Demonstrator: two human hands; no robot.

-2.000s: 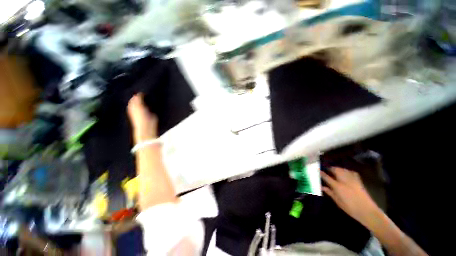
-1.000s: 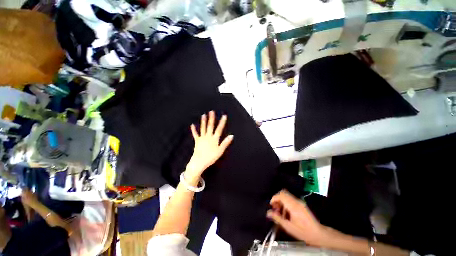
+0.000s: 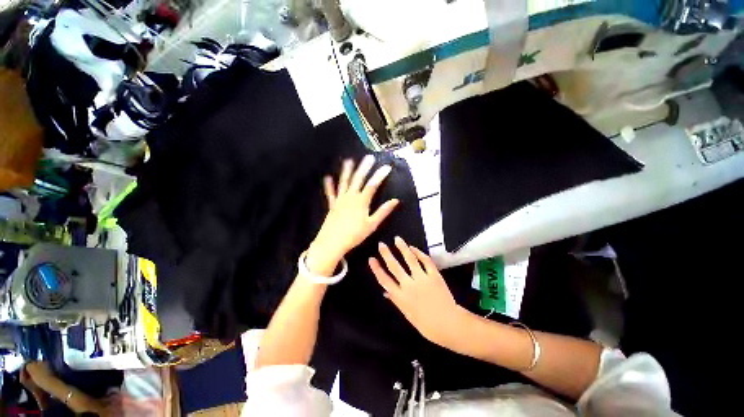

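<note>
A large black garment panel [image 3: 236, 179] is spread over the machine bed left of the needle and hangs toward my lap. Its right edge lies by the presser foot [image 3: 408, 134] of the white sewing machine [image 3: 506, 65]. My left hand [image 3: 352, 213] lies flat on the panel just below the foot, fingers spread. My right hand [image 3: 418, 291] lies on the panel lower and to the right, fingers apart. Neither hand grips anything. A wedge-shaped black cut piece [image 3: 522, 163] lies on the bed right of the needle. The needle itself cannot be made out.
A green and white label [image 3: 492, 284] hangs below the table edge. Black and white cloth [image 3: 90, 73] is heaped at the upper left. A grey machine motor [image 3: 65, 281] stands at the left. Another person's arm [image 3: 57, 387] shows at the lower left.
The black panel has moved up and right to the presser foot. My left hand has moved slightly up with it. My right hand has moved up from my lap onto the panel and opened.
</note>
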